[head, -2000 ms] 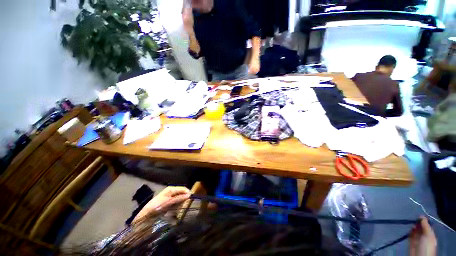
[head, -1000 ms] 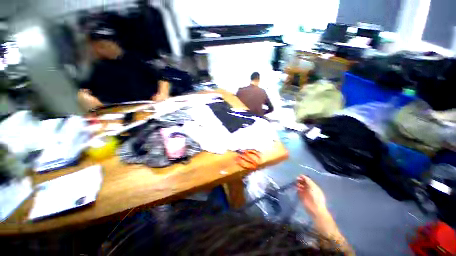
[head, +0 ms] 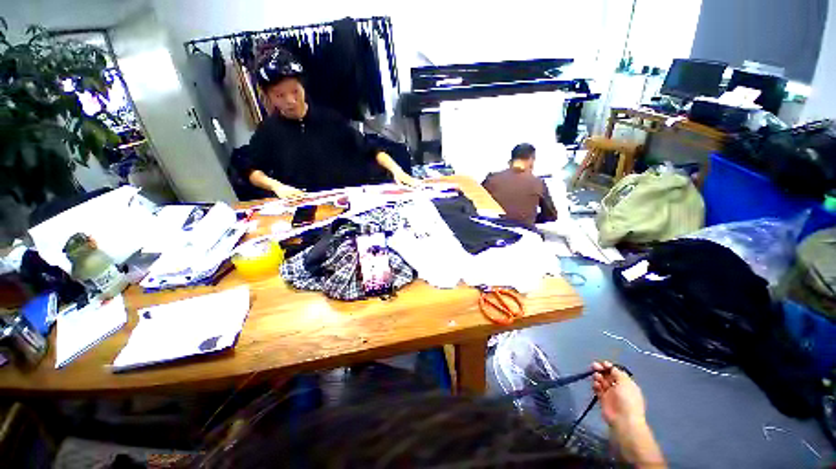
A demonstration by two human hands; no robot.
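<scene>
My right hand point(head: 623, 403) is at the lower right, beside the table corner and above the grey floor. Its fingers are closed on a narrow black cord point(head: 559, 381). One strand runs left from the fingers and another hangs down; both pass behind dark hair at the bottom edge. My left hand is not in view. Orange-red handled scissors point(head: 500, 305) lie near the right corner of the wooden table point(head: 367, 341).
On the table are a plaid garment point(head: 316, 266), a white fabric point(head: 431, 245), a black piece point(head: 478, 231), a yellow object point(head: 258, 259) and papers point(head: 183, 327). One person point(head: 307, 151) stands across; another point(head: 521, 190) is low behind. Black bags point(head: 697, 293) lie right.
The view has swung right. My left hand, seen earlier on the cord, has left the picture. My right hand still holds the cord. The person across now leans with both hands on the table.
</scene>
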